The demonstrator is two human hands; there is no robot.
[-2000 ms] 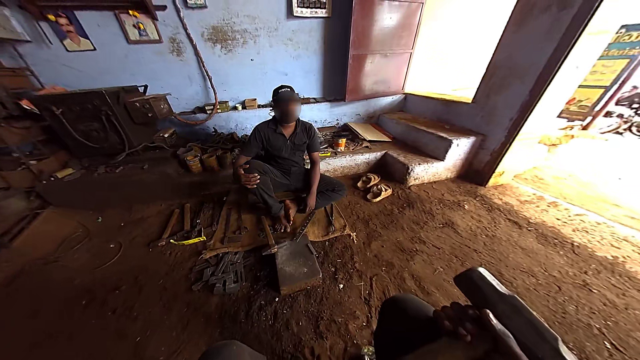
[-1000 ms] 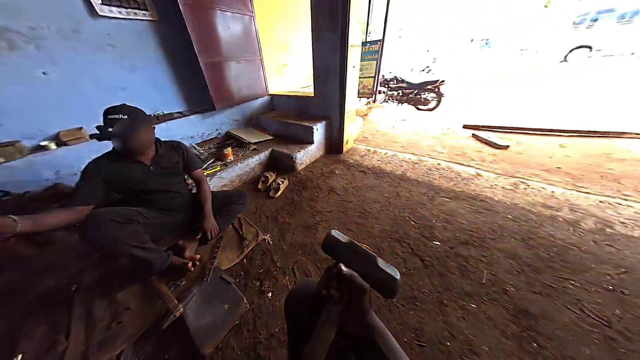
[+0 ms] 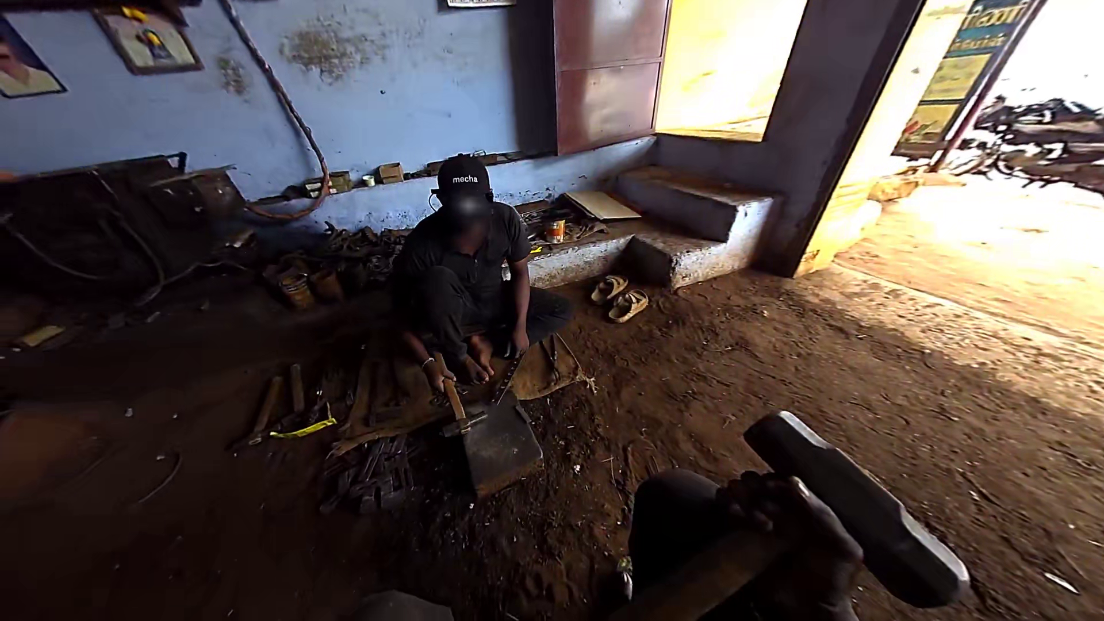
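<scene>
At the lower right, my right hand (image 3: 815, 552) is closed around the wooden handle (image 3: 711, 573) of a sledgehammer, just below its heavy steel head (image 3: 862, 509). My left hand cannot be made out. Across from me, a seated person in dark clothes and a cap (image 3: 466, 250) grips a smaller hammer (image 3: 454, 401) by its wooden handle. That hammer's head is at the left edge of a square metal block (image 3: 503, 444). The person's other hand is by a thin dark metal bar (image 3: 511, 375), whose near end reaches the block's back edge.
Dark metal pieces (image 3: 371, 474) lie left of the block. Long-handled tools (image 3: 272, 405) and a yellow strip (image 3: 304, 428) lie farther left. Sandals (image 3: 628, 305) stand before concrete steps (image 3: 711, 246). Sacking (image 3: 552, 371) lies beside the seated person.
The view swung right toward the doorway, then back left. The seated person's arm, stretched out leftward one second ago, is now down by the block, with the smaller hammer in hand.
</scene>
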